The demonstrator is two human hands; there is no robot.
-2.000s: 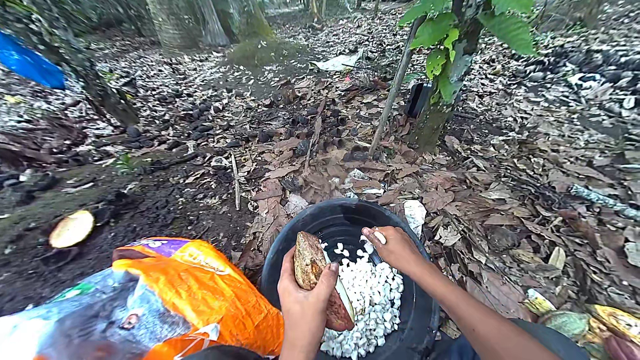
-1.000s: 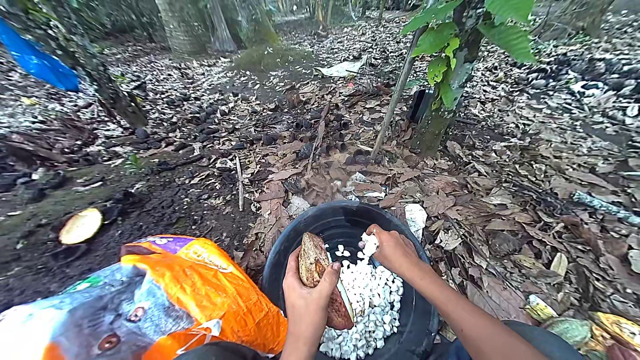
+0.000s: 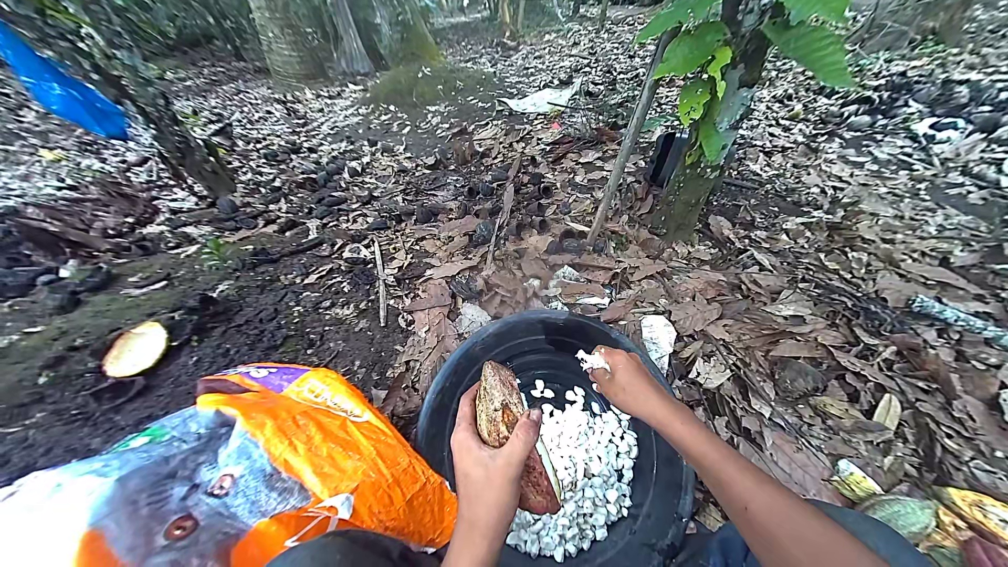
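Observation:
A reddish-brown cacao pod (image 3: 504, 413), its cut side turned to the right, is gripped in my left hand (image 3: 490, 465) over the left part of a round black plastic basin (image 3: 461, 358). White pulpy cacao beans (image 3: 587, 465) lie heaped in the basin, with a few loose ones near the pod's upper end. My right hand (image 3: 626, 382) is above the basin's right side, its fingers closed on a small clump of white cacao pulp or beans (image 3: 592, 361). The pod's inside is mostly turned from view.
An orange printed plastic sack (image 3: 370, 449) lies left of the basin. A pale cut husk (image 3: 135, 350) rests on dark soil farther left. Cacao husks (image 3: 906, 516) lie at the lower right. A leafy thin trunk (image 3: 701, 173) and leaning stick (image 3: 630, 142) stand beyond, amid dry leaves.
My right hand stays over the basin's right side, with the white clump now showing at its fingertips. My left hand keeps hold of the pod in about the same place.

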